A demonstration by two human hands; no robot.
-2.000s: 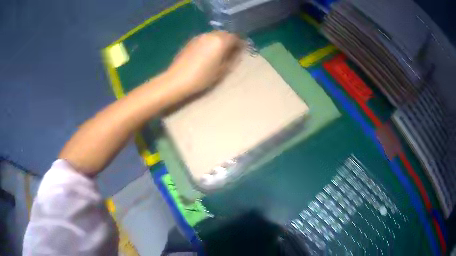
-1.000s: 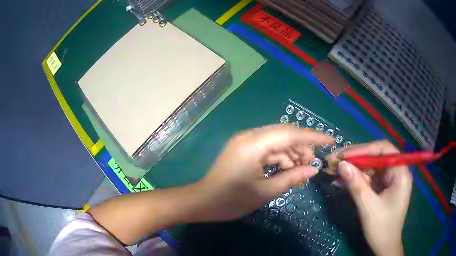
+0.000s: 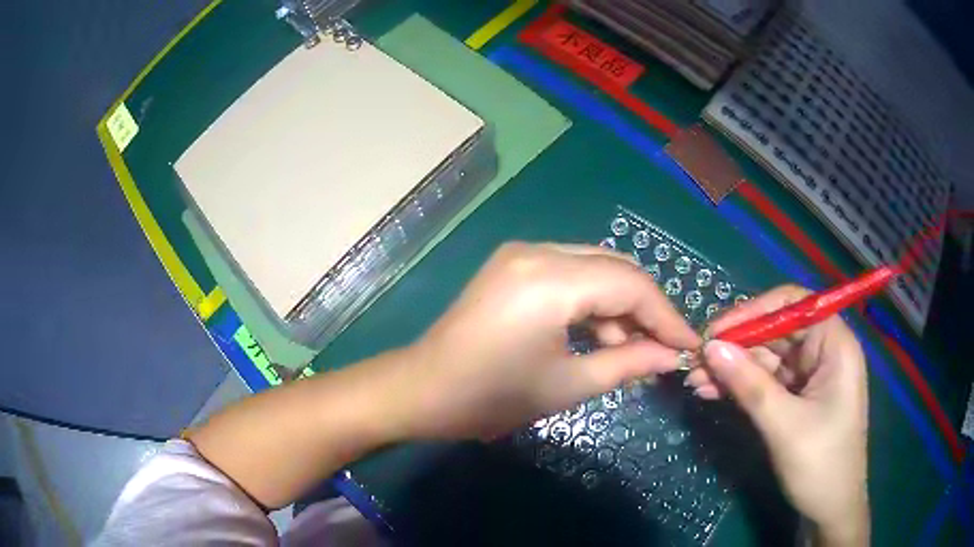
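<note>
My left hand (image 3: 545,342) pinches a small round component (image 3: 687,360) between thumb and index finger; most of it is hidden by the fingertips. My right hand (image 3: 796,385) grips a red pen-like probe (image 3: 801,312), its tip end at the component and its red wire running off to the upper right. The fingertips of both hands meet. Below them the clear blister tray (image 3: 582,433) lies on the green mat, with shiny round components in some pockets; my hands cover its middle.
The cream-topped tray stack (image 3: 331,160) stands on a light-green sheet (image 3: 523,123) at upper left. A red label (image 3: 591,53) and brown square (image 3: 704,162) lie by the tape. A filled grey-white tray (image 3: 833,150) leans at right, beside stacked layered sheets (image 3: 652,37).
Since one second ago, the fingertips have closed together around the component, and the red probe has tilted, its rear end higher. Two seconds ago my left hand was over the cream-topped stack.
</note>
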